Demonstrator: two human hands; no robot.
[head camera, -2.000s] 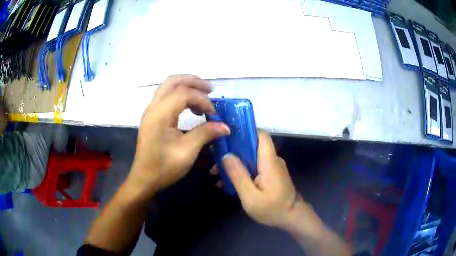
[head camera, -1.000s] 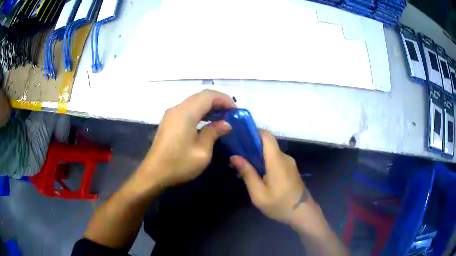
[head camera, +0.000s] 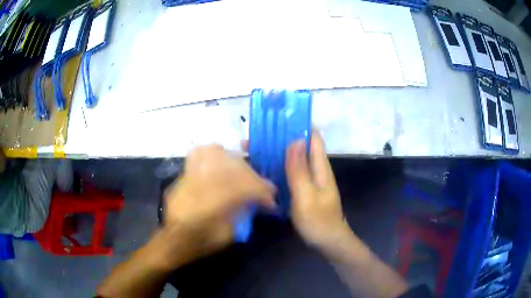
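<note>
A phone housing unit (head camera: 280, 125) is held upright in front of me at the bench edge, its glossy striped blue face towards me. My right hand (head camera: 317, 201) grips its right side, thumb on the blue face. My left hand (head camera: 212, 201) is blurred at the unit's lower left, fingertips against its lower part. A small light-blue piece (head camera: 243, 226) shows blurred below the left fingers; I cannot tell whether it is film or part of the unit. The unit's inner side is hidden.
White paper sheets (head camera: 262, 49) lie on the pale bench (head camera: 349, 128). Units with black pads (head camera: 491, 110) are at the right, units with blue tails (head camera: 99, 29) at the left. Below are red stools (head camera: 78, 218), a blue bin (head camera: 474, 233) and a neighbour's sleeve (head camera: 32, 198).
The unit has turned more upright and shows its full blue face, higher over the bench edge. My left hand has moved down from its top to its lower left. The view has shifted slightly.
</note>
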